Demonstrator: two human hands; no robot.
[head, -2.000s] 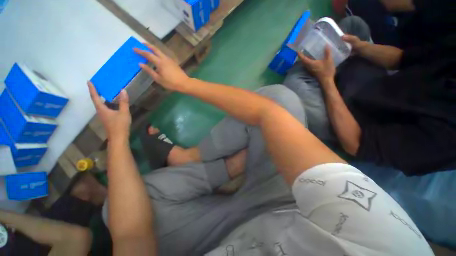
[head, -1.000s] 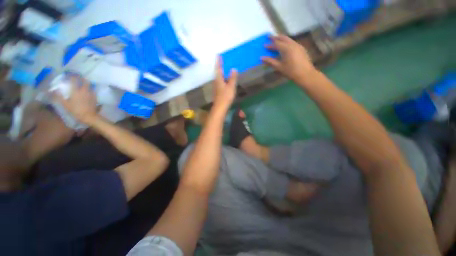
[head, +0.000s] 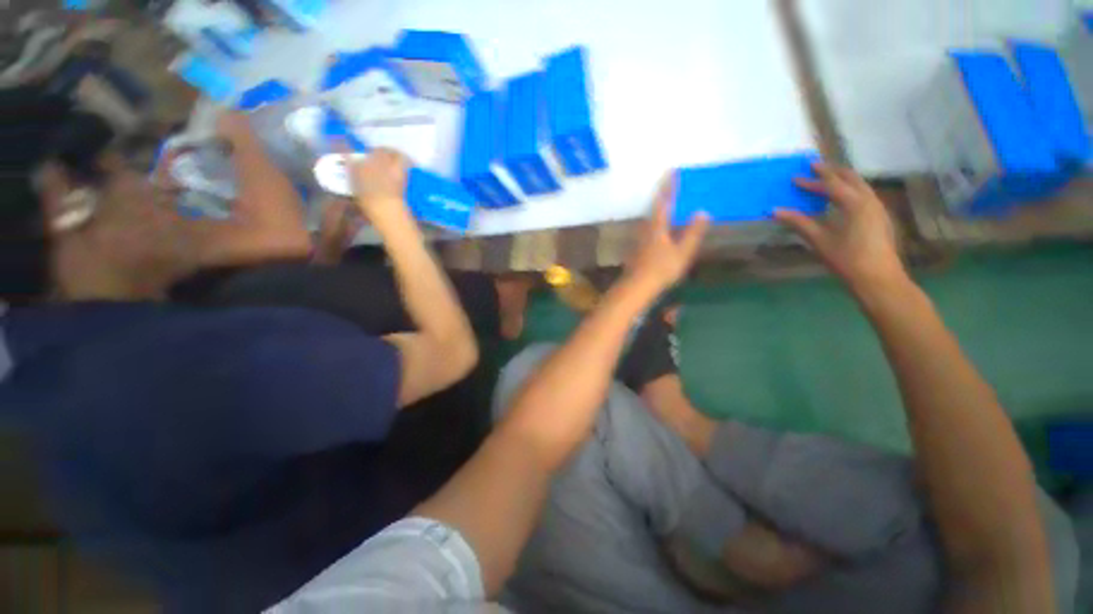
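Observation:
A closed retail carton [head: 746,190] with a plain blue top lies level at the front edge of the white-topped pallet, right of centre. My left hand [head: 666,248] holds its left end, thumb on the near side. My right hand [head: 845,222] holds its right end, fingers spread over the top corner. The carton's underside is hidden, so I cannot tell whether it rests on the pallet.
Several blue cartons [head: 523,132] stand in a row on the white sheeting [head: 683,72]. More cartons [head: 1019,120] stand at the right. A person [head: 216,408] sits at left, handling a white part. A yellow-capped bottle [head: 561,278] is by the pallet; the floor [head: 767,348] is green.
The view has swung left, bringing the seated person and carton row further into view. Both my hands still hold the same carton, which now looks more level.

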